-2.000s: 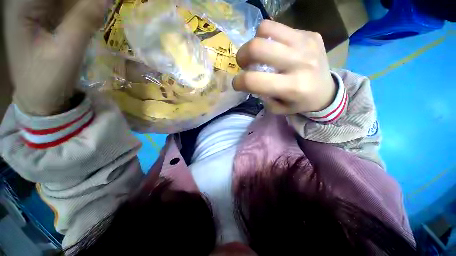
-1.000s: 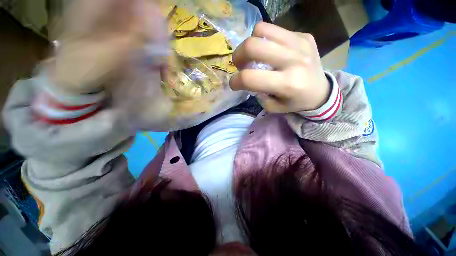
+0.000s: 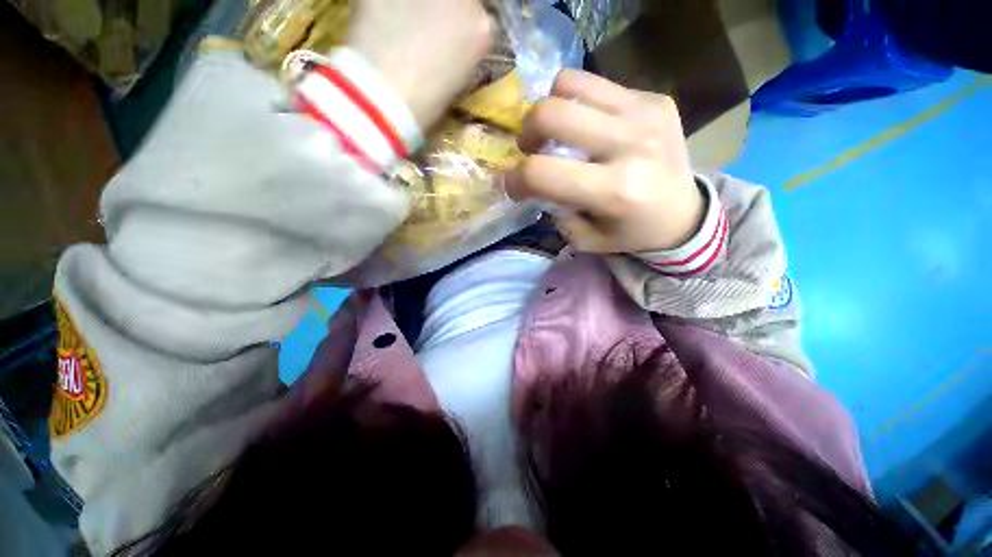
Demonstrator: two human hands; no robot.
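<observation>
A clear plastic bag full of yellow parts lies over my lap at the top centre. My right hand is closed in a fist on the bunched film at the bag's right side. My left hand is over the bag, beside its raised clear film. Its fingertips are near the top edge and hard to make out, so whether it holds anything cannot be told. My left hand and sleeve cover much of the bag's left part.
A blue plastic stool stands on the blue floor at the upper right. An open brown carton is just beyond my right hand. Another filled bag lies at the top left, with a brown surface below it.
My left hand has moved right across the bag, from the left side toward its centre top, and its sleeve now covers the bag's left part. My right hand keeps its fist on the film.
</observation>
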